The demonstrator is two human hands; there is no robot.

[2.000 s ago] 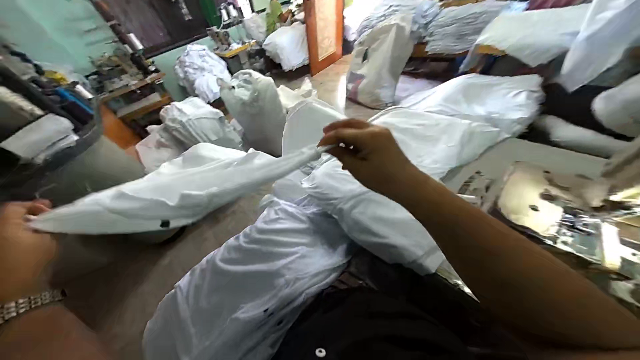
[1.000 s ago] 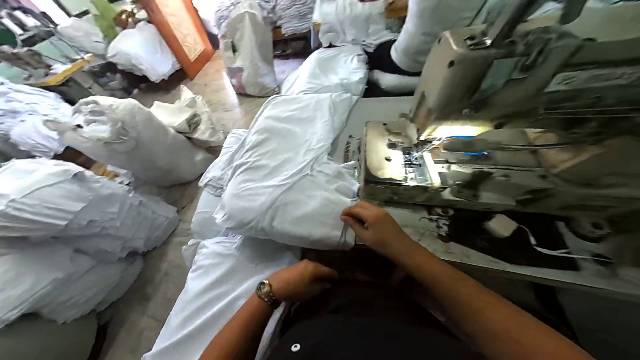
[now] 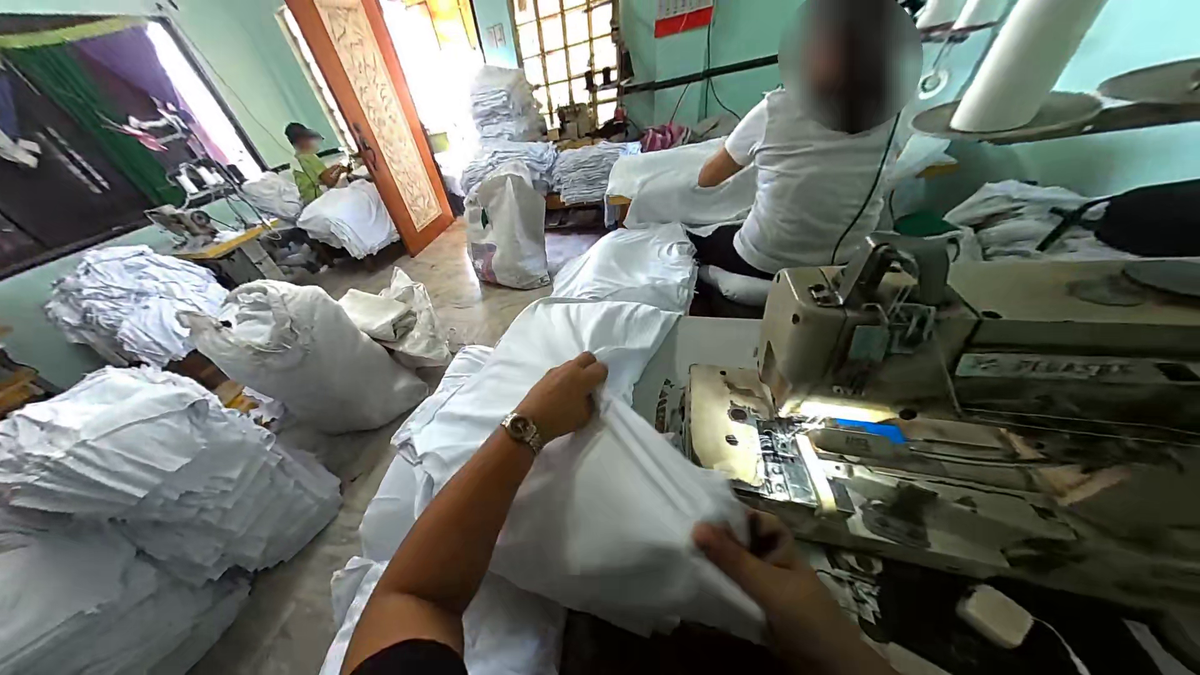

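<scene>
My left hand (image 3: pixel 562 398), with a metal-band wristwatch, grips the upper edge of a white fabric piece (image 3: pixel 619 506). My right hand (image 3: pixel 755 553) pinches the same piece at its lower right corner, and the cloth is stretched between the two hands. Under and behind it a pile of white cloth (image 3: pixel 581 328) runs along the left of the machine table. Just right of the fabric stands an industrial sewing machine (image 3: pixel 872 356); its lit presser foot (image 3: pixel 783 464) is above and close to my right hand.
A person in a white shirt (image 3: pixel 816 178) sits beyond the machine; another person (image 3: pixel 309 164) is far left. Tied stacks of white cloth (image 3: pixel 141 469) and a full white sack (image 3: pixel 309 356) stand on the floor at left. A thread cone (image 3: pixel 1027 66) is at upper right.
One second ago both hands were low, near the pile's front edge. My left hand has moved forward onto the cloth, and a piece is now stretched between my hands. The view has tilted up.
</scene>
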